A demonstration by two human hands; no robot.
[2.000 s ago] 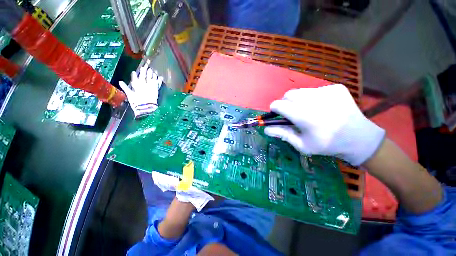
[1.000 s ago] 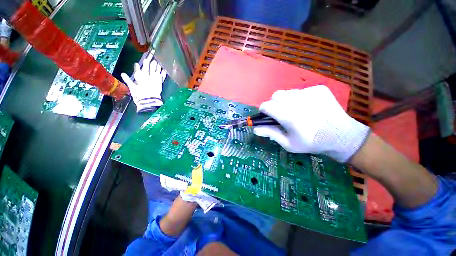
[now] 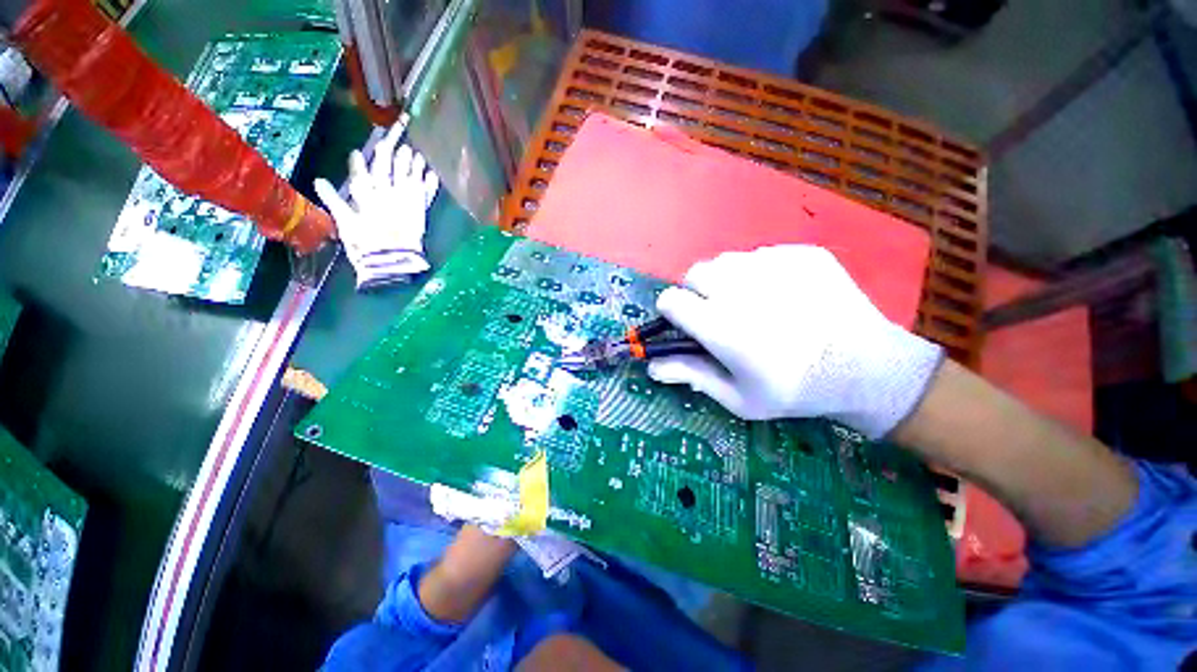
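Observation:
A large green circuit board [image 3: 630, 460] is held tilted in front of me, its face of silvery pads and traces up. My right hand [image 3: 794, 341], in a white knit glove, grips dark-handled side cutters [image 3: 639, 344] with an orange band. Their silver jaws are at the board's face, left of its centre. My left hand [image 3: 505, 532], gloved and mostly hidden under the board, holds its near edge. A yellow strip [image 3: 532, 495] shows there.
A spare white glove [image 3: 381, 217] lies beyond the board at the belt edge. Other boards [image 3: 236, 164] lie on the dark green belt at left, beside a red-wrapped post [image 3: 164, 125]. A red sheet [image 3: 722, 204] lies on an orange slotted rack [image 3: 788, 112] behind.
The cutters and my right hand have moved left and slightly down across the board. The board sits slightly lower and further right in view. My left hand still holds its near edge.

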